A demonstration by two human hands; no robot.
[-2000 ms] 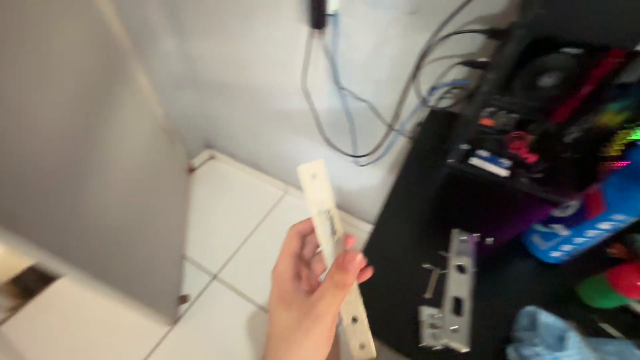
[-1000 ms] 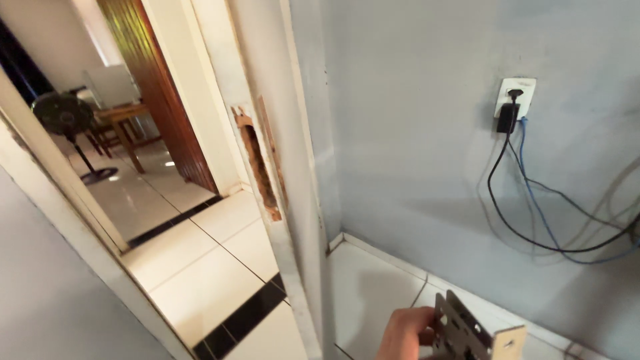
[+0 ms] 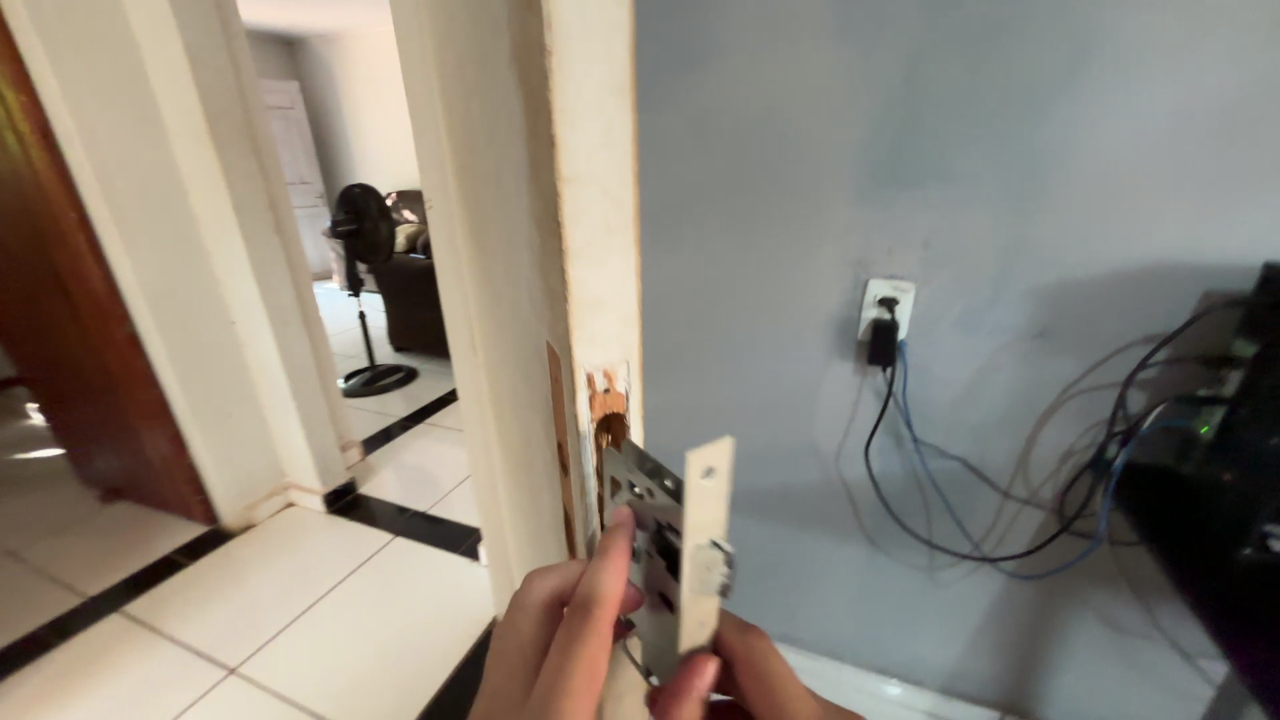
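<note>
A metal mortise lock (image 3: 655, 560) with a cream faceplate (image 3: 706, 540) is held in front of the edge of a white wooden door (image 3: 600, 180). Its case points at the rough mortise (image 3: 608, 415) cut in that edge, and its inner end seems to be at the opening; how far it is inside cannot be told. My left hand (image 3: 570, 630) has its fingers on the side of the case. My right hand (image 3: 750, 670) grips the lower end of the lock by the faceplate. A latch bolt (image 3: 720, 570) sticks out of the faceplate.
A grey wall (image 3: 780, 200) with a socket (image 3: 888, 305), plugged adapter and hanging cables is to the right, beside a black table (image 3: 1200, 540). To the left are a doorway, a white tiled floor (image 3: 290, 600) and a standing fan (image 3: 363, 225).
The lock, seen a second ago at the lower edge beside a hand, is now up at the door's mortise, with both hands on it. The view has swung from the table to the door.
</note>
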